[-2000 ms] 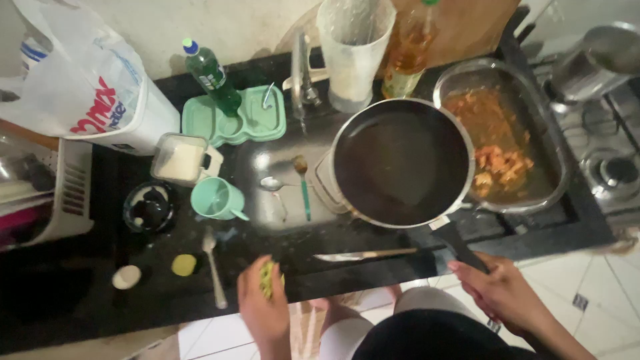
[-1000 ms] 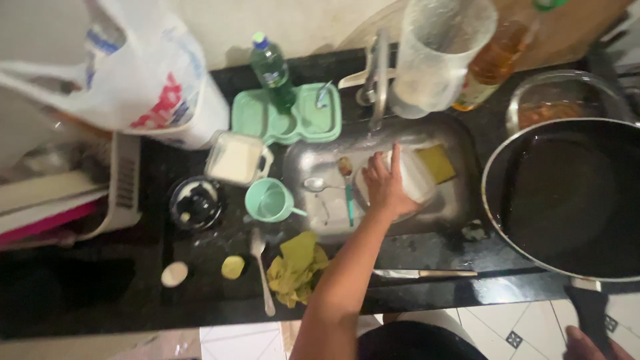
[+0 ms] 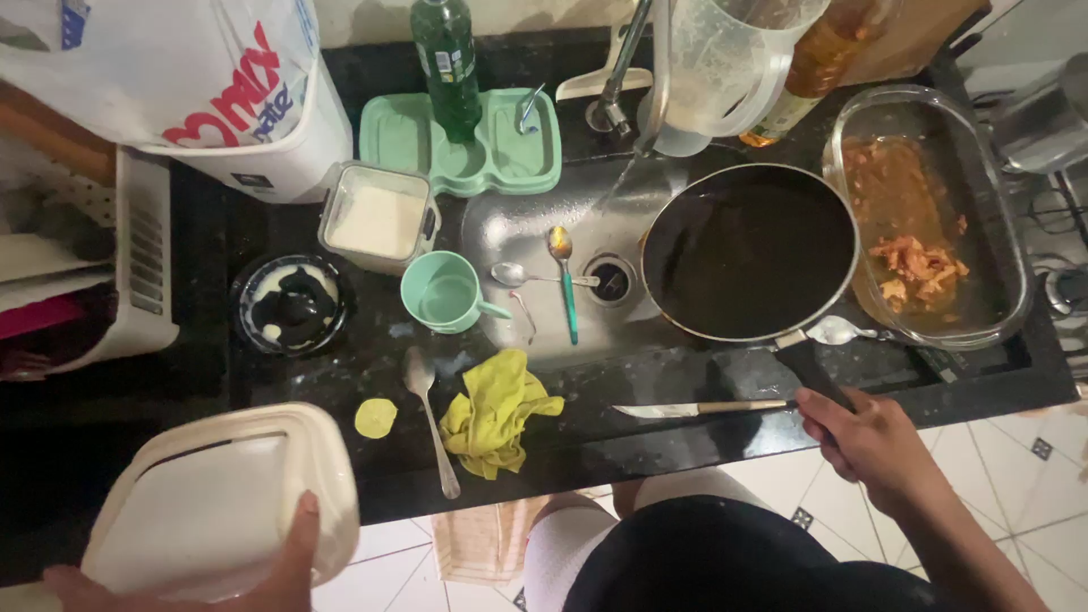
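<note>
At the lower left, my left hand point(image 3: 272, 561) grips a white plastic container point(image 3: 212, 501) at the counter's left front. My right hand point(image 3: 863, 442) is closed around the black handle of a frying pan point(image 3: 748, 255), which is over the right side of the steel sink point(image 3: 544, 331). A knife point(image 3: 701, 409) lies along the counter edge beside that hand. A crumpled yellow-green cloth point(image 3: 497, 416), a fork or spoon point(image 3: 429, 416) and a cut lime half point(image 3: 376, 418) lie on the counter between my hands. Spoons point(image 3: 568, 289) rest in the sink near the drain.
A green cup point(image 3: 442, 291), a container of white contents point(image 3: 380, 219) and a dark bowl point(image 3: 291, 304) stand left of the sink. A green tray point(image 3: 544, 153) with a bottle point(image 3: 448, 68) is behind. A glass dish of food point(image 3: 931, 221) stands right; a dish rack point(image 3: 140, 255) is far left.
The white container, under my left hand in the sink one second ago, is now at the lower left in that hand. The pan has moved left, back over the sink's right side.
</note>
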